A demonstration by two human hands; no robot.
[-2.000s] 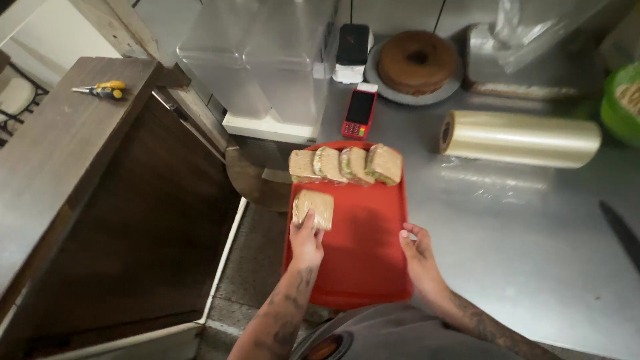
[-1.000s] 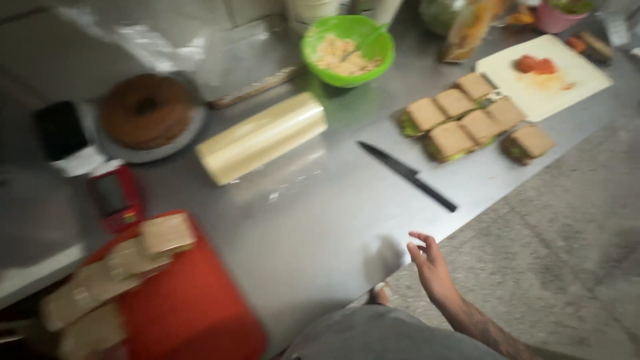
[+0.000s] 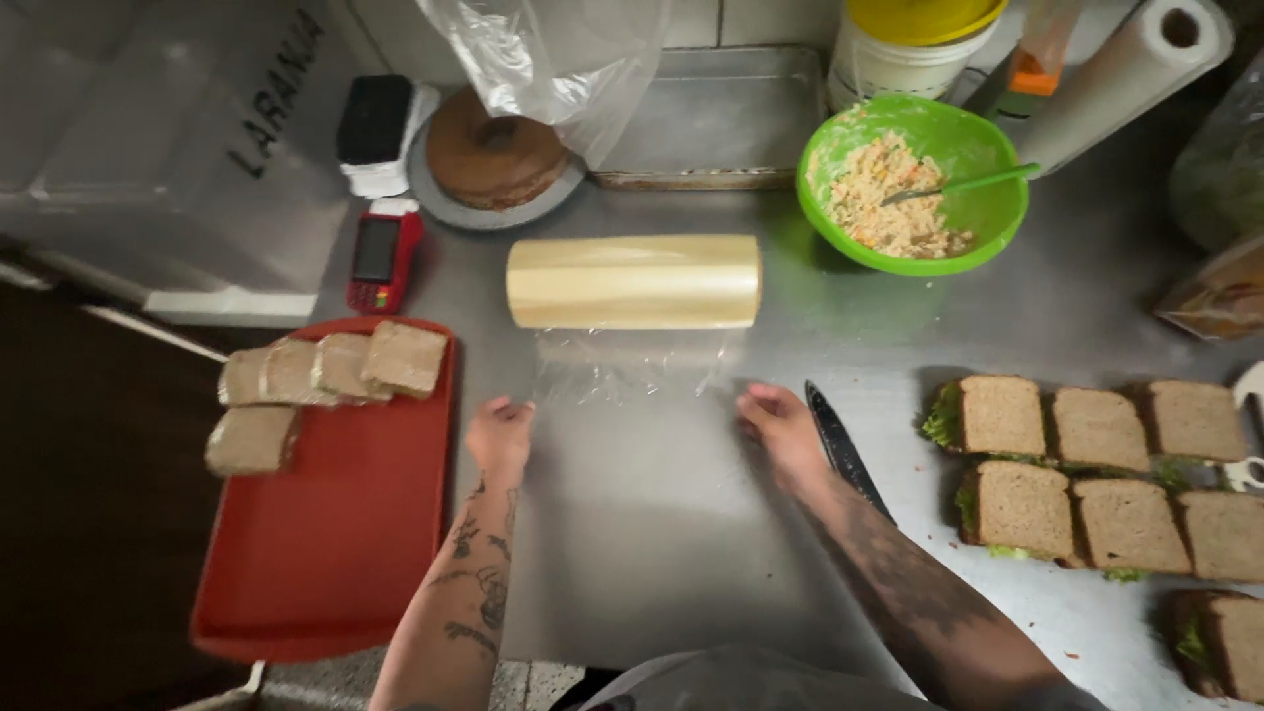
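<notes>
A roll of clear plastic film (image 3: 634, 282) lies across the steel counter, its loose end (image 3: 632, 365) spread flat toward me. My left hand (image 3: 501, 434), fingers curled, is by the left corner of that end; my right hand (image 3: 780, 425), thumb and fingers close together, is by the right corner. Whether either pinches the film is not clear. Several film-wrapped sandwiches (image 3: 405, 357) rest on a red tray (image 3: 336, 553) at the left. A black knife (image 3: 839, 439) lies beside my right hand, partly hidden by the forearm. Several unwrapped sandwiches (image 3: 1002, 415) with lettuce sit at the right.
Behind the roll are a chocolate-coloured ring cake (image 3: 494, 163) on a plate, a red card terminal (image 3: 383, 259), a metal baking pan (image 3: 711, 118) and a hanging plastic bag (image 3: 553, 59). A green bowl of filling (image 3: 913, 183) and a paper towel roll (image 3: 1116, 89) stand back right.
My left hand, earlier on a wrapped sandwich on the tray, has left it there and is now by the film. My right hand has also come to the film's end. The view has swung.
</notes>
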